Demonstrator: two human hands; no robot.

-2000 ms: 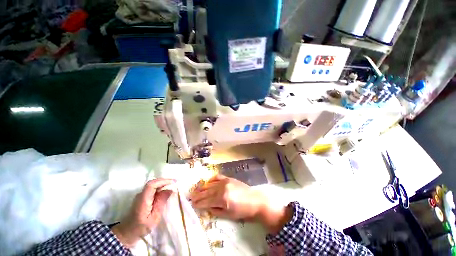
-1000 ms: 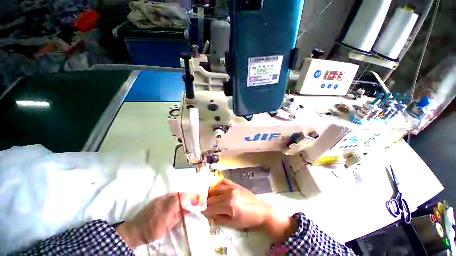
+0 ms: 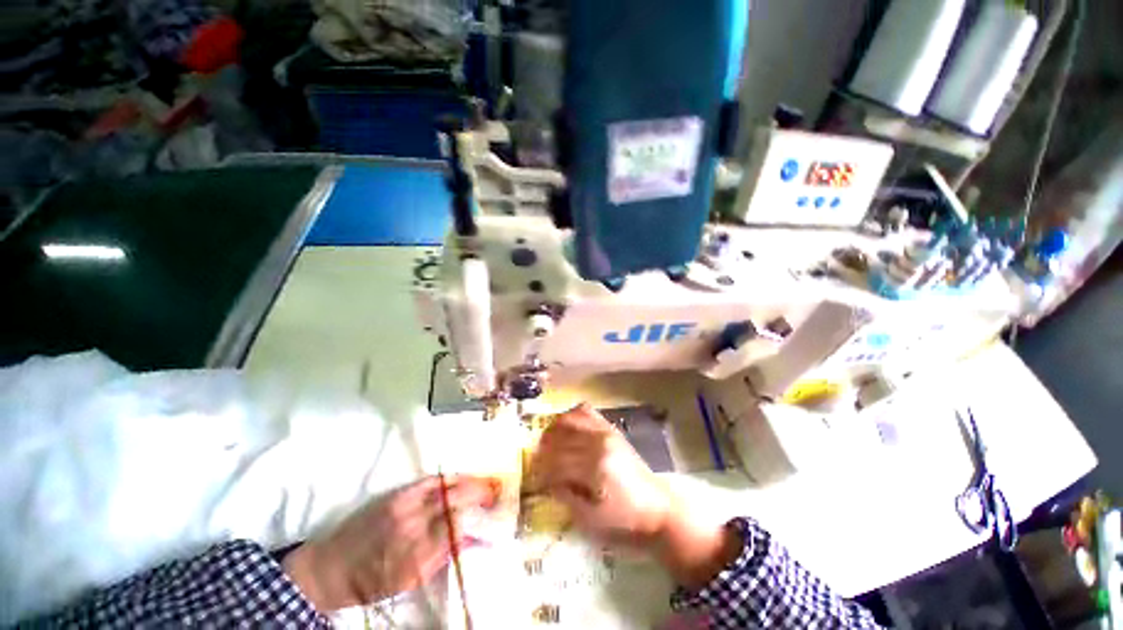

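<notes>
The white fabric (image 3: pixel 160 455) lies heaped at the left and runs under the sewing machine's presser foot (image 3: pixel 503 400). The patterned trim (image 3: pixel 546 569) lies on the pale surface below the foot and looks yellow under the lamp. My left hand (image 3: pixel 400 535) is closed on the white fabric just left of the trim. My right hand (image 3: pixel 597 474) is at the trim, close to the right of the foot, with its fingertips bent together; it is blurred, and its grip is hard to make out. A thin red-brown cord (image 3: pixel 453 554) hangs in front of my left hand.
The white machine head (image 3: pixel 628 332) stands ahead, with a teal phone (image 3: pixel 653 111) above it and a control box (image 3: pixel 819 179) behind. Open scissors (image 3: pixel 982 492) lie at the table's right. Spare cones (image 3: pixel 1090 542) stand lower right. A dark green surface (image 3: pixel 136 265) is at the left.
My right hand has moved up from the fabric towards the foot, and its fingers are drawn together. My left hand stays on the fabric. The view has shifted slightly.
</notes>
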